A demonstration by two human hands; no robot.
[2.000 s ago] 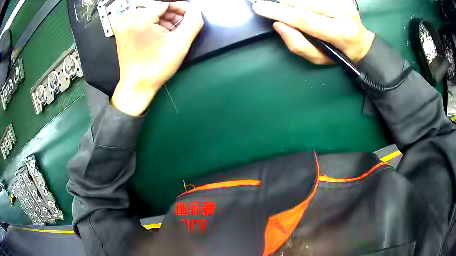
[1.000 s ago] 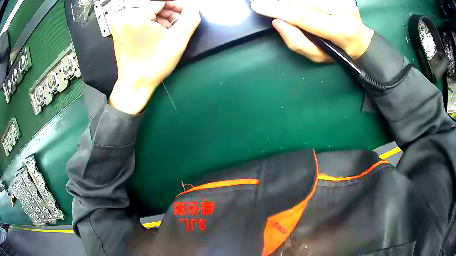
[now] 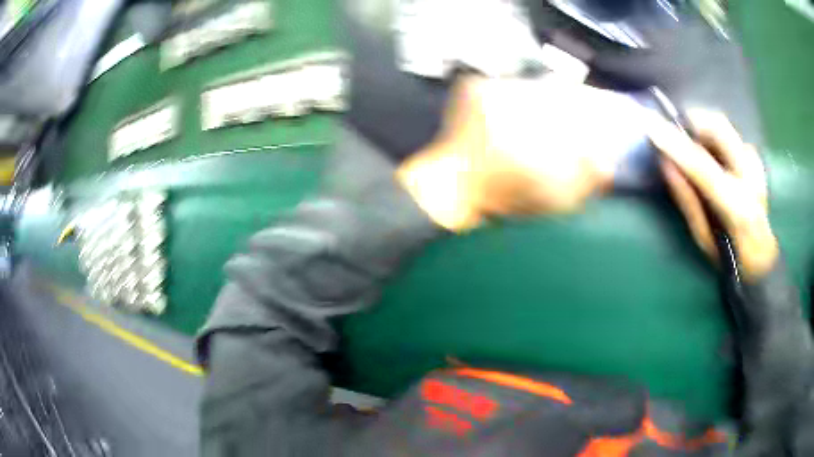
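The view is strongly blurred. My left hand (image 3: 527, 147) lies over the dark work plate (image 3: 384, 103), brightly lit. Its fingertips are washed out, so I cannot tell whether they hold anything. A pale silver assembly (image 3: 464, 36) lies on the plate beyond this hand. My right hand (image 3: 725, 183) is at the right side, gripping a slim black pen-like handle (image 3: 730, 254), perhaps a soldering iron, whose cable runs down along the forearm. The tip of the handle cannot be made out.
Silver strips (image 3: 272, 91) lie spaced on the green belt at the left. More silver assemblies (image 3: 125, 250) sit side by side on the green bench (image 3: 535, 294), nearer me. A black, shiny rounded object (image 3: 616, 11) is at the top, above the plate.
The view has swung left, so the belt and strips sit further right and the picture is blurred. My left hand now reaches further across the plate, closer to my right hand.
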